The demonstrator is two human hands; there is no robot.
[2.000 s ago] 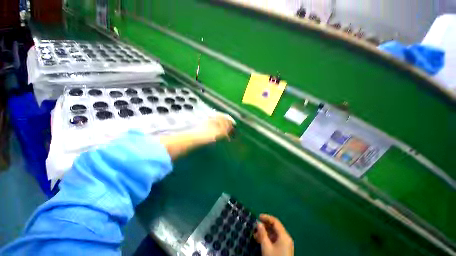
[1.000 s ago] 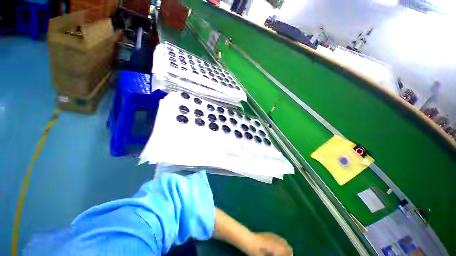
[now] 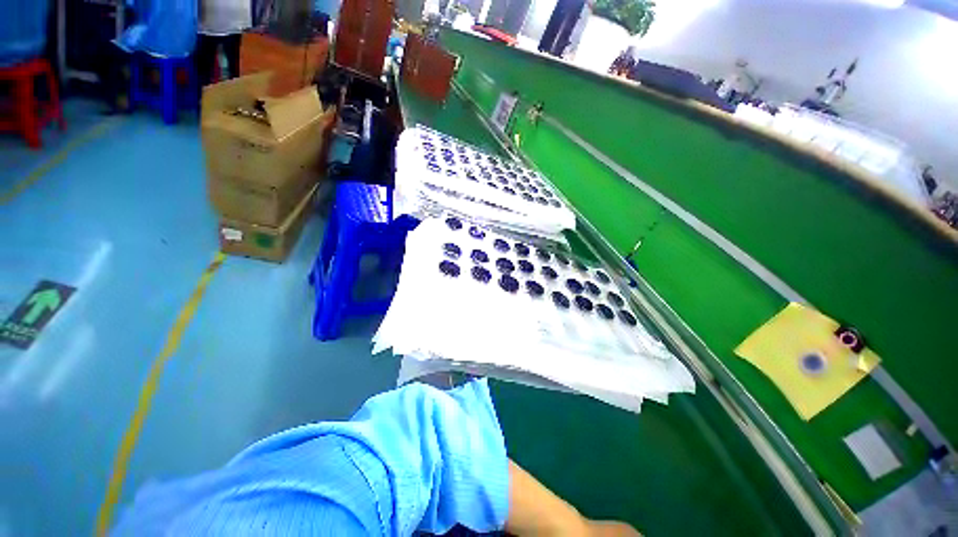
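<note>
My left arm, in a blue sleeve, reaches in from the bottom. Only the wrist and the edge of my left hand point(image 3: 607, 529) show at the bottom edge. The fingers are cut off, so I cannot tell whether they hold anything. My right hand is out of the picture. Beyond the sleeve, a stack of white blister trays point(image 3: 504, 334) with spaced black discs lies on the green bench point(image 3: 588, 451). Its front rows show no discs, and loose white layers stick out at its edges. A second tray stack point(image 3: 483, 199) lies behind it.
The green partition point(image 3: 651, 246) runs along the right, with a yellow card point(image 3: 807, 360) and a white label point(image 3: 873, 451). On the left are a blue stool point(image 3: 352, 246) and cartons point(image 3: 257, 173) on the blue floor. People in blue smocks are at the far left.
The view has swung left, so the liner sheet and my right hand have left the picture. My left hand has moved off the tray stack and down to the bottom edge.
</note>
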